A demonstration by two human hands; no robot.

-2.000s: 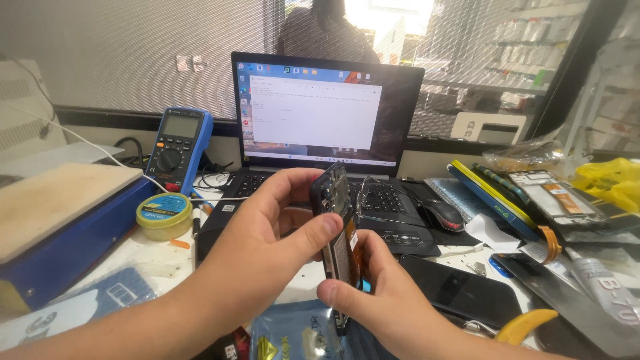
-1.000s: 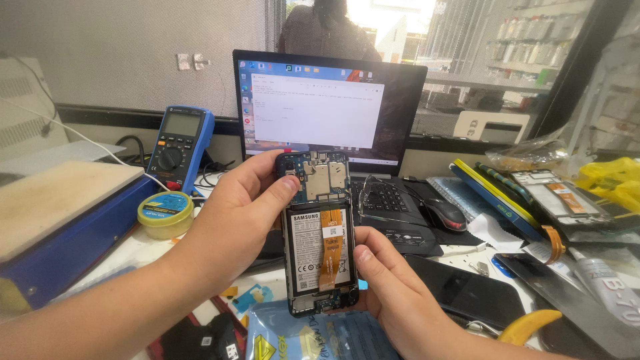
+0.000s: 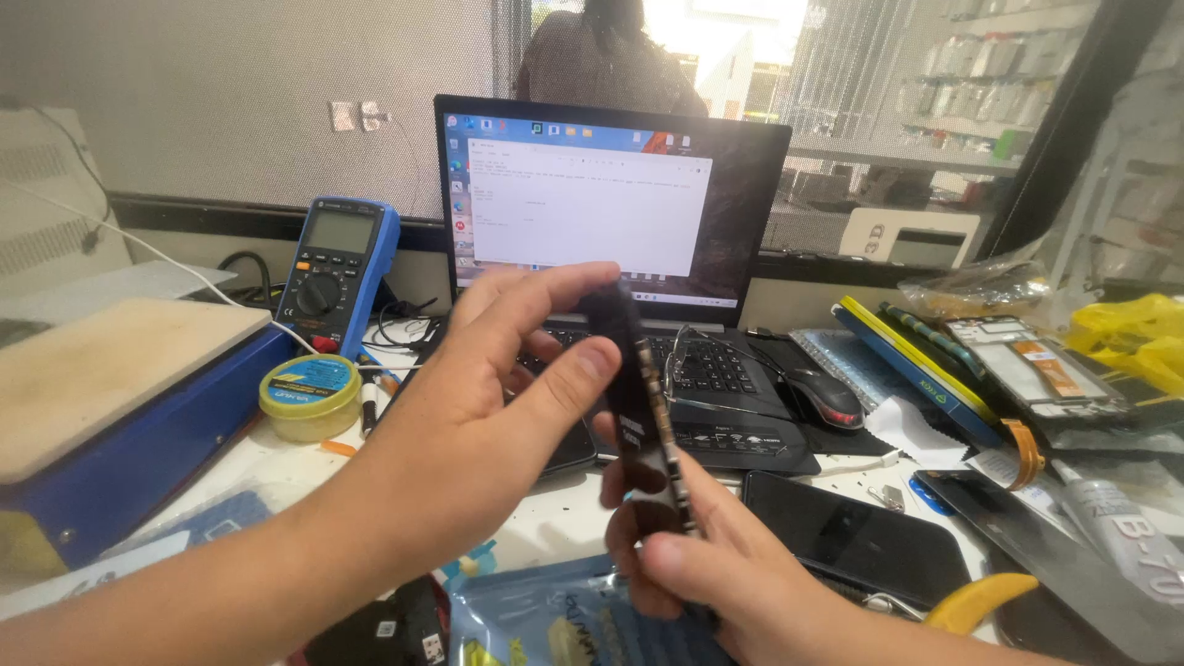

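Observation:
An opened smartphone [image 3: 641,407] is held upright in the middle, turned nearly edge-on, its dark glossy face partly showing and slightly blurred. My left hand [image 3: 499,398] grips its upper end, with the thumb on the near face and the index finger across the top edge. Around the lower part of the phone, my right hand [image 3: 703,555] is closed, thumb in front. Behind the phone stands an open laptop [image 3: 592,208] with a pair of glasses [image 3: 680,361] on its keyboard. The phone's inner side is hidden.
A blue multimeter [image 3: 333,277], a round tub [image 3: 310,398] and a blue platform with a pale top [image 3: 120,370] stand left. At right lie a mouse [image 3: 819,393], a black phone [image 3: 856,536], phone parts [image 3: 1041,365] and a glue tube [image 3: 1124,536]. A blue plastic pouch [image 3: 546,610] lies below.
The phone has turned from showing its battery and circuit board to nearly edge-on, with its dark face partly showing. Both hands remain on it.

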